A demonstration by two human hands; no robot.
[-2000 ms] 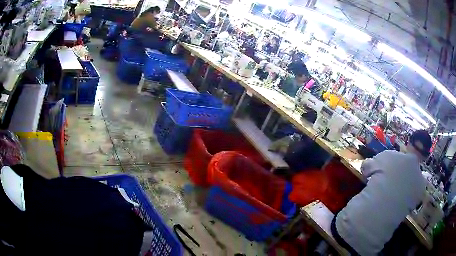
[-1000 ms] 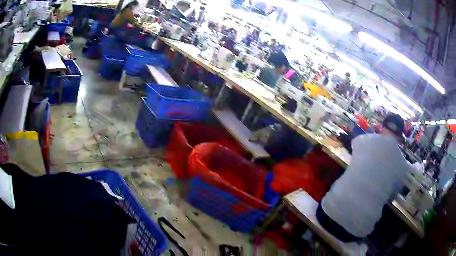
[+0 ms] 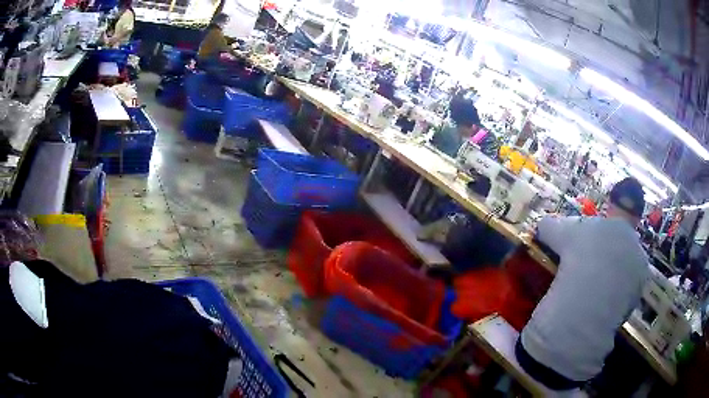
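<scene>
Neither of my hands is in the picture. Nearest in front, at the lower left, a large dark cloth lies heaped over a blue slatted crate. A white rounded piece shows on the dark cloth near the left edge. Small white edges show at the cloth's right side by the crate rim. The lower part of the cloth is cut off by the frame.
A person in a grey top sits on a bench at the right, at a long machine table. A blue crate with a red liner and stacked blue crates stand mid-floor. A yellow-edged board stands left.
The view swung one way and then back, shifting the whole scene left, then right. The seated person in grey has leaned slightly. The dark cloth stays over the crate.
</scene>
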